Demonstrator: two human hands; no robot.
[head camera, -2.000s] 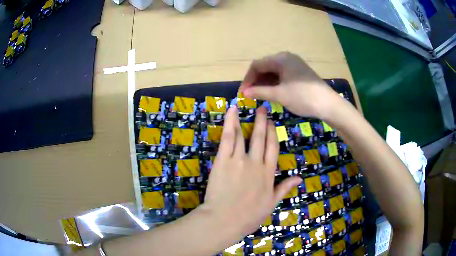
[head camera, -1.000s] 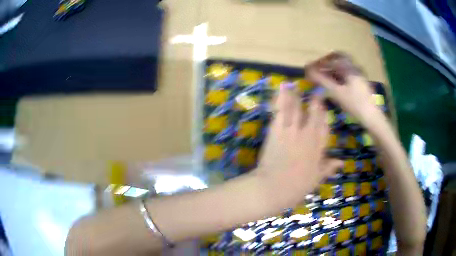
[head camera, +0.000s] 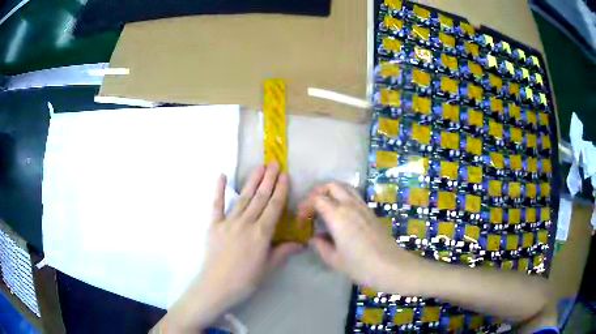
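A long amber Kapton tape strip lies upright in the picture on clear release film, left of the boards. My left hand lies flat with fingers spread, its fingertips on the strip. My right hand is beside it at the strip's lower end, thumb and fingertips at a Kapton tape piece that sticks out to the right. The fingertips are slightly blurred. Circuit boards stand in rows at the right; most tops are amber, several at the upper right are pale yellow transformers.
A white sheet lies at the left. Brown cardboard is beyond it, with white masking tape on it. A second black mat is at the top edge. Crumpled white scraps hang at the right edge.
The view has swung left and down. Both hands have moved from the upper rows of boards to the tape strip on the film. The white sheet now shows largely.
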